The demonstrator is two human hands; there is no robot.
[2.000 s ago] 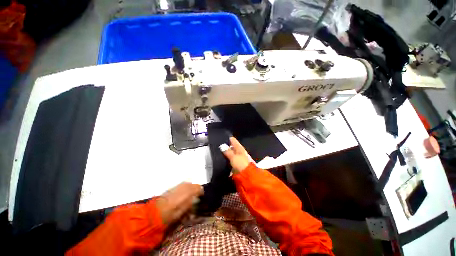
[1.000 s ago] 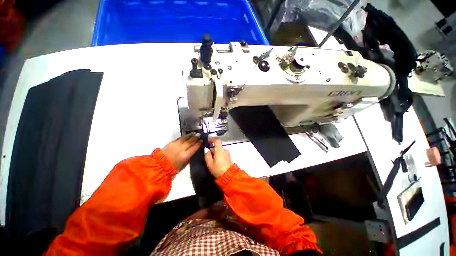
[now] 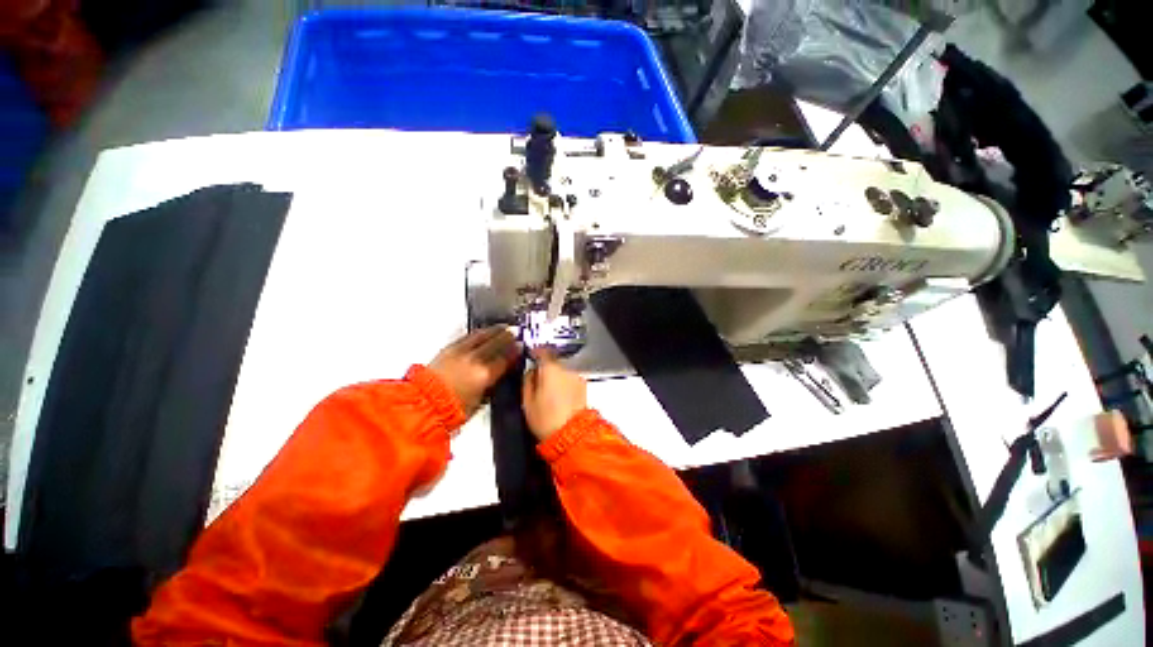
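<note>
A black fabric strip (image 3: pixel 511 442) runs from the presser foot (image 3: pixel 546 331) of the cream-white sewing machine (image 3: pixel 708 234) down over the table's front edge to my lap. My left hand (image 3: pixel 478 364) lies at the strip's left side, its fingertips close to the foot. My right hand (image 3: pixel 551 389) grips the strip at its right side, just below the foot. The needle is too small to make out. A wider black fabric panel (image 3: pixel 683 367) lies under the machine arm.
A wide black pile of strips (image 3: pixel 146 379) lies on the left of the white table (image 3: pixel 341 291). A blue crate (image 3: pixel 481 76) stands behind. Small metal tools (image 3: pixel 819 379) lie right of the machine base. The right-hand table holds a dark rectangle (image 3: pixel 1057 556) and black scraps.
Over two seconds, both hands have moved up to the foot, the left hand from the strip's lower part. Since one second ago they have barely moved; the view has shifted slightly.
</note>
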